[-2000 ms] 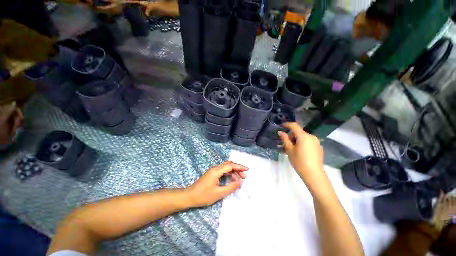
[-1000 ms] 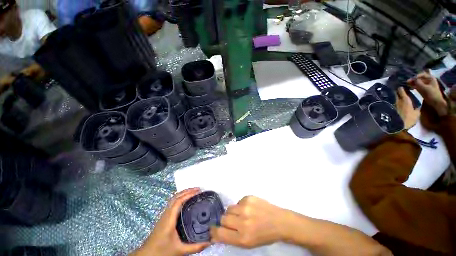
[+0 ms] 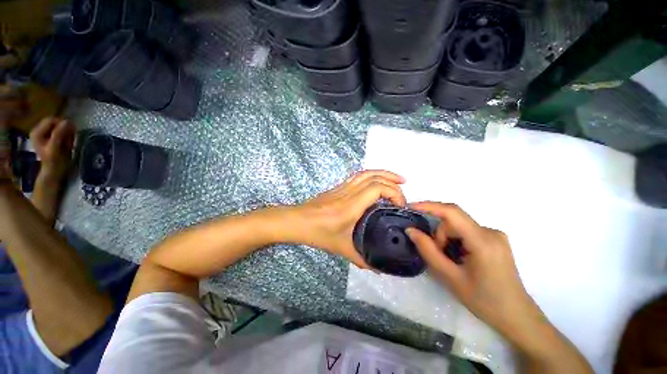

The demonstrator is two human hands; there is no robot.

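A black cup-shaped plastic housing (image 3: 385, 247) is held above the edge of the white foam sheet (image 3: 570, 219), its open top facing up and a raised hub inside. My left hand (image 3: 347, 215) is wrapped around its left and upper side. My right hand (image 3: 475, 256) is at its right side, with fingertips reaching over the rim towards the hub. A small dark shape shows under the right fingers; whether it is a separate piece cannot be told.
Nested housing stacks (image 3: 401, 66) stand beyond the foam. Bubble wrap (image 3: 241, 153) covers the table to the left, with a lying housing pair (image 3: 139, 162) and more stacks behind. A neighbour's hand (image 3: 55, 142) is at far left. A green post (image 3: 585, 69) stands upper right.
The view has swung back left and closer. Both hands still hold the housing. The right hand's fingers have moved from the lower right rim to over the inside near the hub.
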